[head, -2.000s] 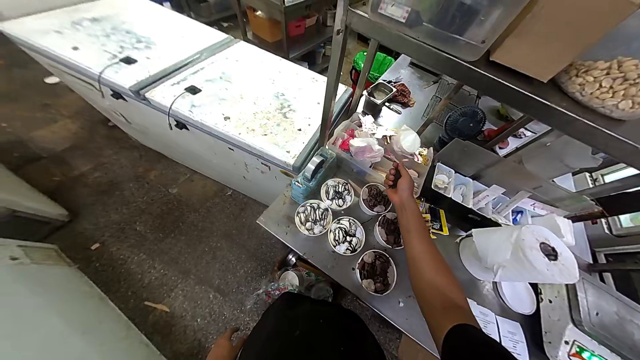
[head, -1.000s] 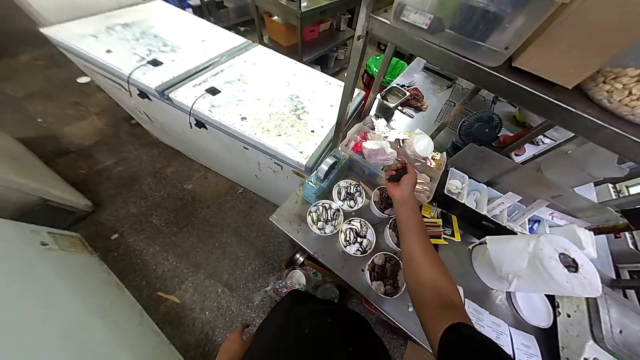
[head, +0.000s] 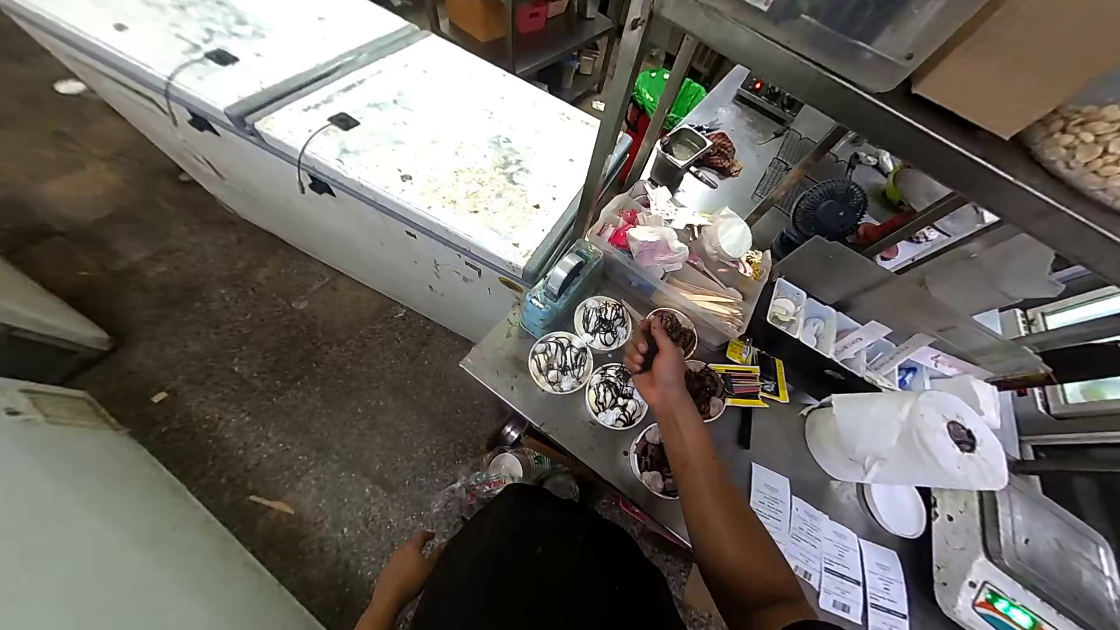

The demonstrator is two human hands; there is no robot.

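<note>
Three white tubs with dark drizzle over a pale filling, among them a front-left tub, stand at the left of the steel table. Beside them are several tubs of dark brown filling, such as the nearest brown tub. Above the brown tubs is my right hand, its fingers curled round something dark that I cannot identify. My left hand hangs low beside my black clothing, away from the table, with nothing visible in it.
A blue tape dispenser and a plastic bin of bags and wooden sticks border the tubs. To the right are a paper towel roll, printed slips and a scale. A steel shelf overhangs; a white chest freezer stands left.
My right hand has moved from over the plastic bin down toward me and is now over the brown tubs. My left hand remains low at my side.
</note>
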